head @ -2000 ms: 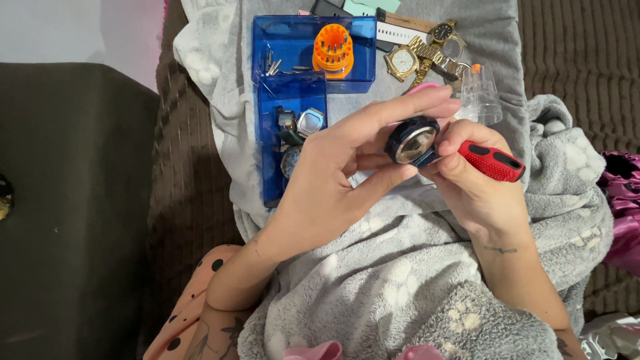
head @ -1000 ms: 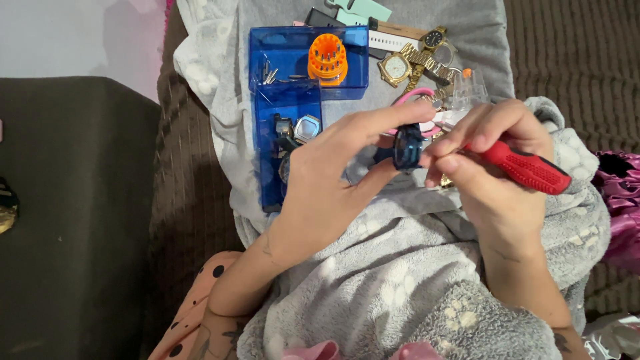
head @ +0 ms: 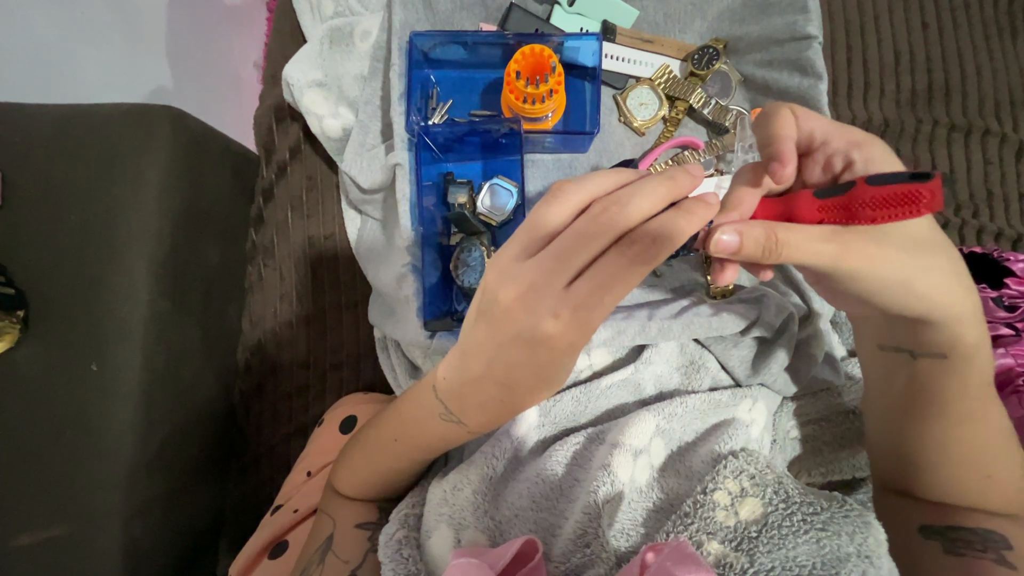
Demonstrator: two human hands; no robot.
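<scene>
My left hand (head: 560, 280), its back turned up, is closed around a dark blue watch (head: 686, 244), of which only small parts show beneath the fingers. My right hand (head: 824, 208) holds a screwdriver with a red and black handle (head: 864, 198) between thumb and fingers. Its handle points right, and its tip is hidden at the watch beside my left fingertips. A gold metal watch band (head: 718, 280) lies below my right fingertips. Behind my hands, a pink loop (head: 672, 148) and a gold bracelet partly show.
A blue plastic box (head: 592, 120) holds an orange bit holder (head: 534, 86) and loose bits. Another blue box (head: 430, 280) holds several watches, including a silver-cased one (head: 497, 200). Gold watches (head: 642, 104) and straps (head: 640, 60) lie behind on a grey blanket (head: 640, 448).
My left hand has turned over the watch, whose face or case showed earlier and is now mostly covered. The screwdriver handle has swung from sloping down to the right to nearly level.
</scene>
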